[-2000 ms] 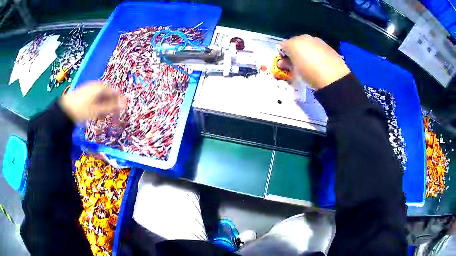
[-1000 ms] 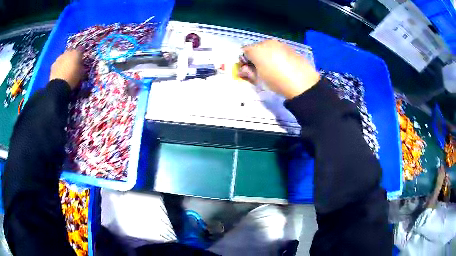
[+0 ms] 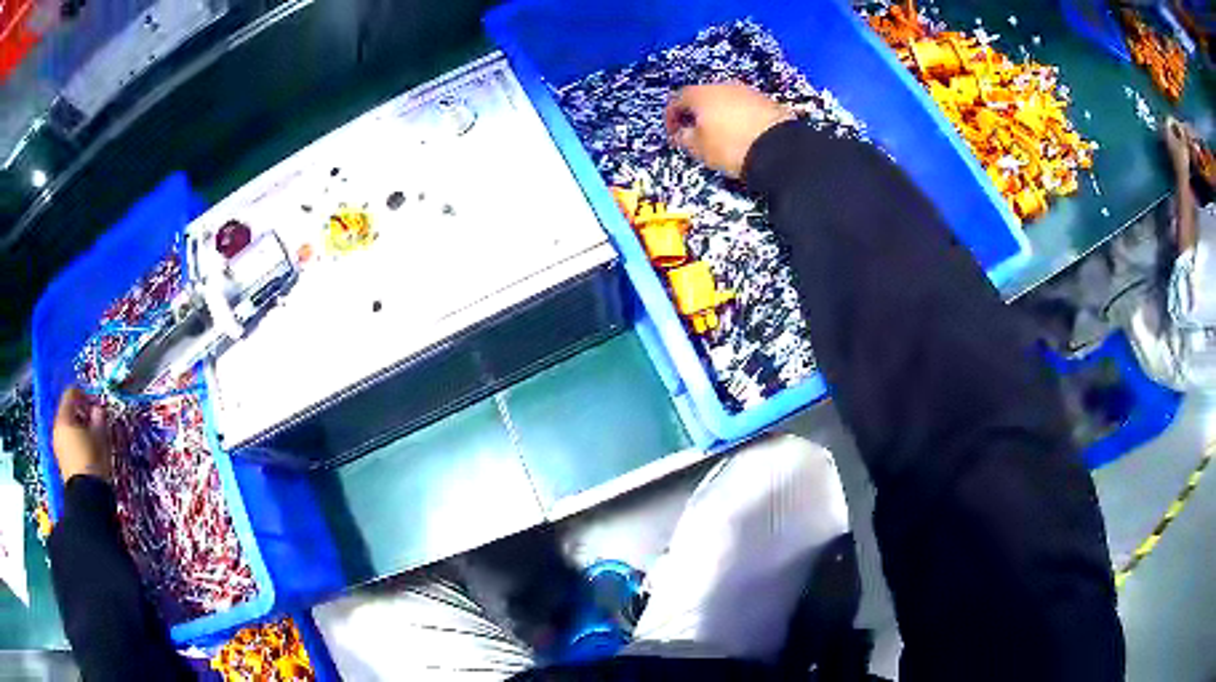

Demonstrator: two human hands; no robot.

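My right hand [image 3: 727, 127] is over the black-and-white small parts [image 3: 767, 287] in the right blue bin [image 3: 714, 424], fingers bent. Whether it holds a part cannot be told. My left hand [image 3: 80, 433] is at the left edge of the left blue bin [image 3: 254, 586], beside the red-and-white small parts [image 3: 174, 493]. It is small and blurred, and its fingertips are unclear. An orange-yellow part [image 3: 350, 231] sits on the white fixture plate [image 3: 440, 253], to the right of the metal clamp [image 3: 247, 287]. No hand touches it.
Orange parts [image 3: 694, 291] lie in the right bin's near left side. More orange parts [image 3: 1000, 120] lie loose beyond that bin. A blue hose [image 3: 127, 353] loops over the left bin. Orange assemblies [image 3: 263, 653] show at lower left. Another person's arm [image 3: 1182, 180] is at the far right.
The view has turned to the right. My right hand has left the orange-yellow part on the plate and moved into the right bin. My left hand is now at the left bin's edge.
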